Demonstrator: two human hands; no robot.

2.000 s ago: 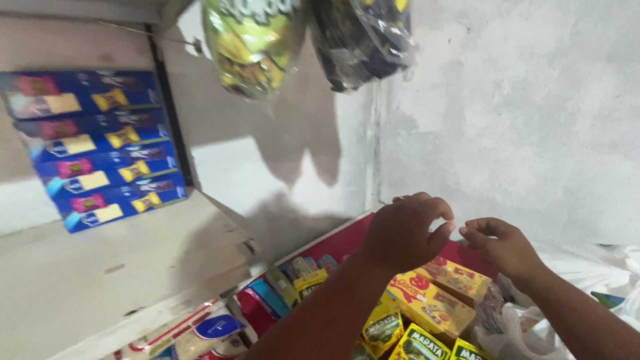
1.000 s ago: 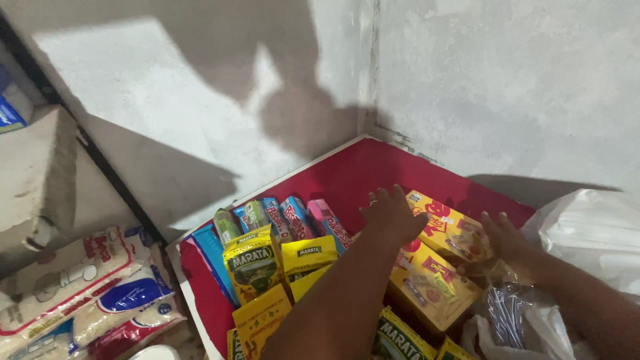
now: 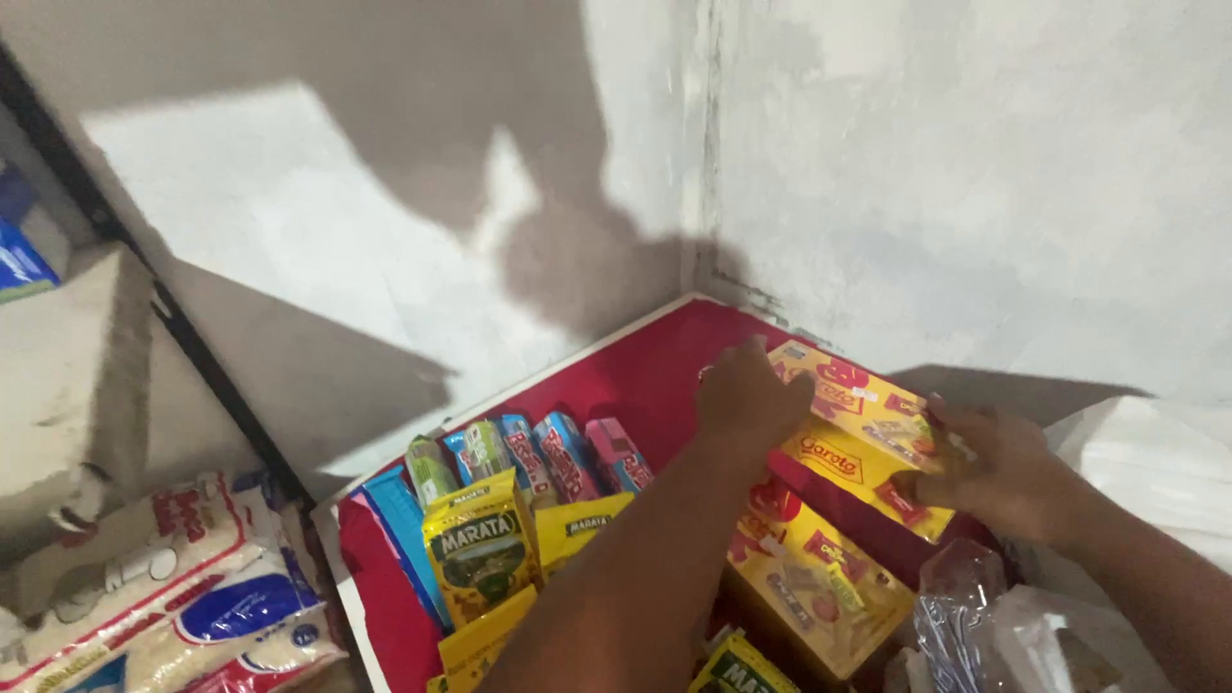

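Between my two hands is a yellow Garoto chocolate box (image 3: pixel 833 460), tilted so that its front side shows, at the back of a red-topped surface (image 3: pixel 664 351). My left hand (image 3: pixel 756 395) is at the box's left end, with the fingers partly hidden. My right hand (image 3: pixel 991 467) grips its right end, thumb on the front side. A second yellow Garoto box (image 3: pixel 818 587) lies nearer, below the first. Yellow Marata packets (image 3: pixel 481 544) stand to the left, partly behind my left forearm. Behind them are several cookie packs in blue, pink and green wrappers (image 3: pixel 568 457).
Bags of rice-like grain (image 3: pixel 164 577) lie at the lower left, below a worn pale shelf (image 3: pixel 67 356). White plastic bags (image 3: pixel 1145 481) and a clear plastic wrapper (image 3: pixel 958 597) are at the right. Walls meet in a corner behind the red surface.
My hands were raised above the boxes, then came down onto them. The back box now tilts, showing its front side, with a red gap before the nearer box. The view has turned down.
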